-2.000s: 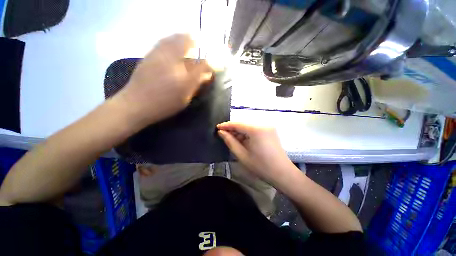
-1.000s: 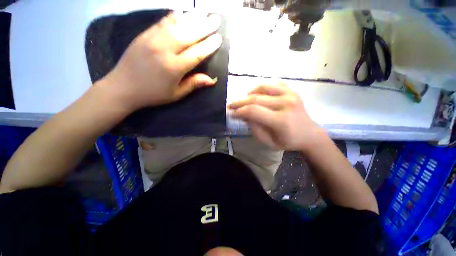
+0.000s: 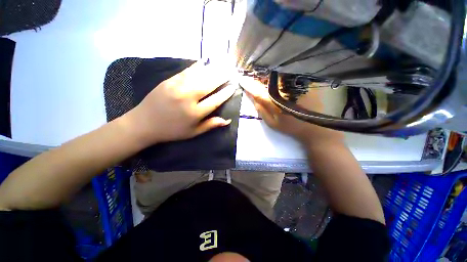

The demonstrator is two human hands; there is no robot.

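A black lining piece (image 3: 187, 148) lies flat on a speckled dark panel (image 3: 119, 82) with rounded corners, on the white table left of the machine. My left hand (image 3: 179, 105) lies palm down on the black piece, fingers apart, fingertips near the needle area. My right hand (image 3: 276, 115) reaches up beside the right edge of the fabric. Its fingertips are in bright glare near the needle area and partly behind the machine's curved guard (image 3: 353, 125), so its grip cannot be made out. The needle and presser foot are lost in glare.
The sewing machine head (image 3: 312, 36) looms large at the upper right. Black-handled scissors (image 3: 371, 102) show through the guard. Dark cut pieces (image 3: 6, 87) lie at the far left. A small parts tray (image 3: 434, 144) is at the right end. Blue crates (image 3: 415, 210) stand below the table edge.
The view has shifted, and the machine head again covers the upper right. My right hand has moved up from the front part of the fabric's right edge towards the needle area. My left hand stays on the fabric.
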